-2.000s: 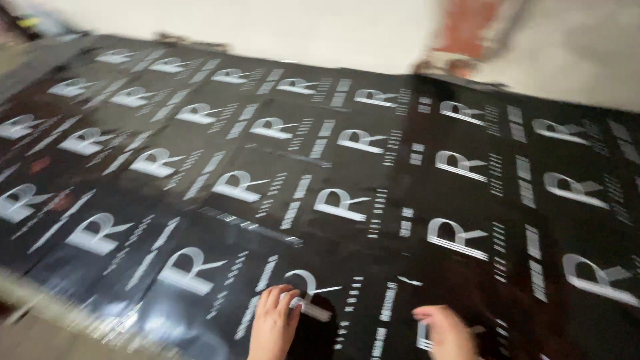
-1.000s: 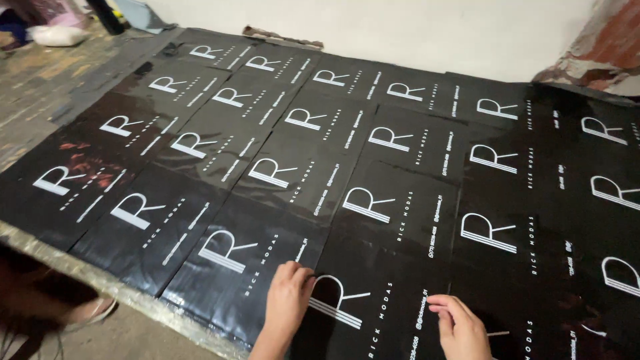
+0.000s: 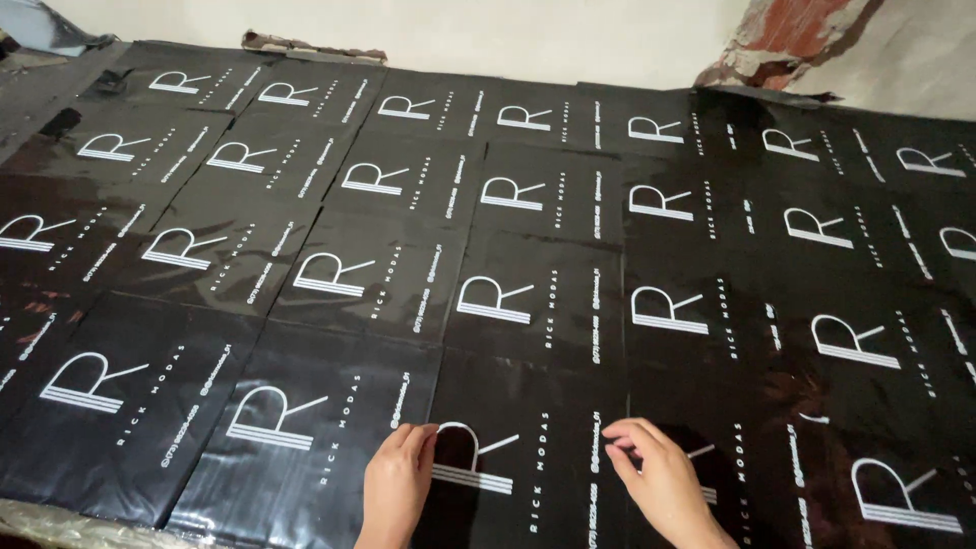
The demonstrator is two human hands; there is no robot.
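Observation:
Black plastic bags (image 3: 381, 305) with white printing, a large letter and smaller writing on each, lie flat in overlapping rows. My left hand (image 3: 400, 473) is at the bottom centre, thumb and fingertips together at the edge of one printed bag (image 3: 488, 412); whether it pinches the plastic cannot be told. To its right, my right hand (image 3: 648, 473) is over the neighbouring part of the same row, with its fingers curled and a gap between thumb and forefinger. Nothing shows between those fingers.
A pale wall (image 3: 496, 30) with exposed brick (image 3: 793, 38) runs behind the bags. Clear plastic wrapping (image 3: 84, 526) lines the near left edge. A broken strip of wall material (image 3: 313, 47) lies along the back edge. A light-coloured bundle (image 3: 46, 27) is at the top left.
The view has shifted closer over the bags. Both hands remain low over the near row, and the bags show no plain change.

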